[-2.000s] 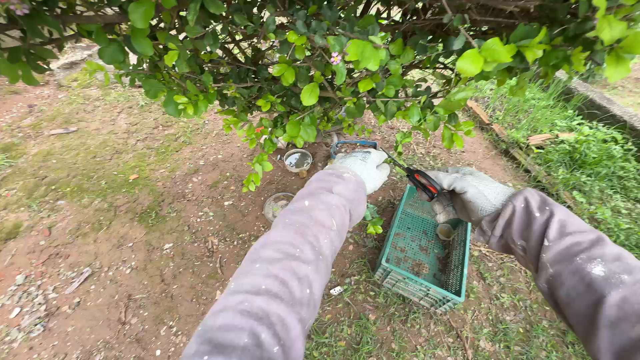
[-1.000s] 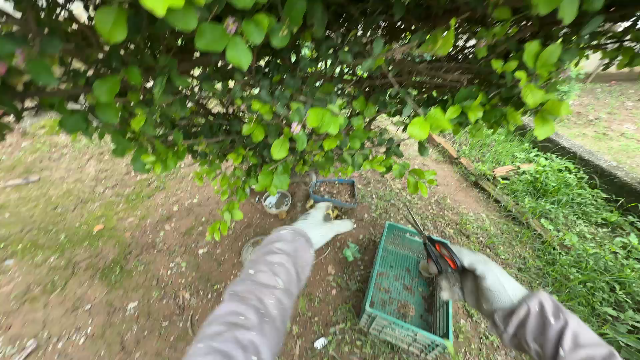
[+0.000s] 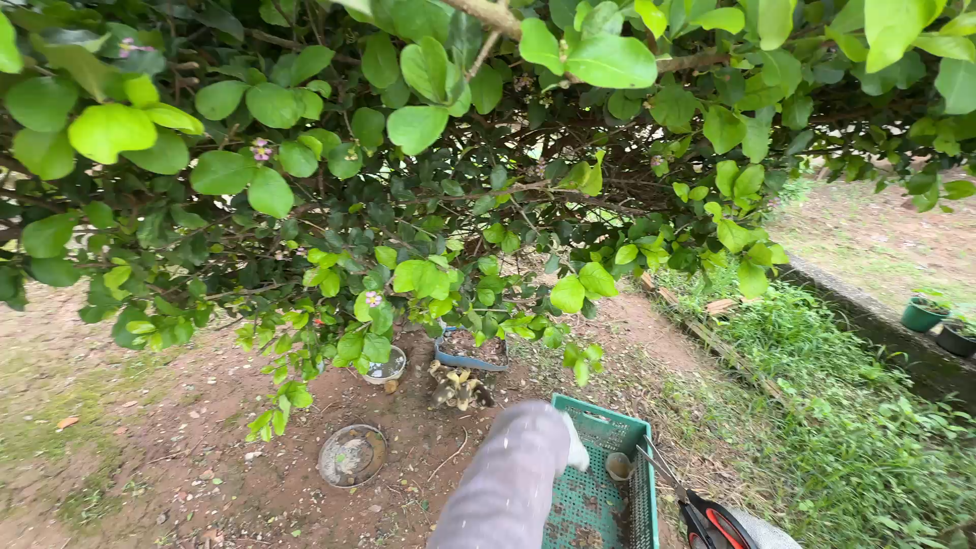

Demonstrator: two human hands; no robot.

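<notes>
My left hand [image 3: 576,446], in a whitish glove, is over the left part of a green plastic crate [image 3: 654,488]; my sleeve hides most of it, and its fingers are not clearly visible. At the lower right my gloved right hand [image 3: 762,531] is partly cut off by the frame edge, around the black and orange handles of scissors [image 3: 698,511]. The scissors' blades point up and left over the crate's right rim. A small cup [image 3: 618,466] lies in the crate, with dry debris on its bottom. A leafy bush [image 3: 427,282] with small pink flowers hangs above.
Several ducklings [image 3: 460,389] huddle beside a blue-rimmed tray [image 3: 473,364]. A bowl of water [image 3: 387,367] and a round dish [image 3: 352,456] sit on bare soil. At right are a concrete curb [image 3: 854,305], grass and potted plants [image 3: 924,311].
My left hand has moved from near the blue-rimmed tray to over the green crate. A cutting of leaves seen on the ground by the crate earlier is no longer visible. The view has tilted up.
</notes>
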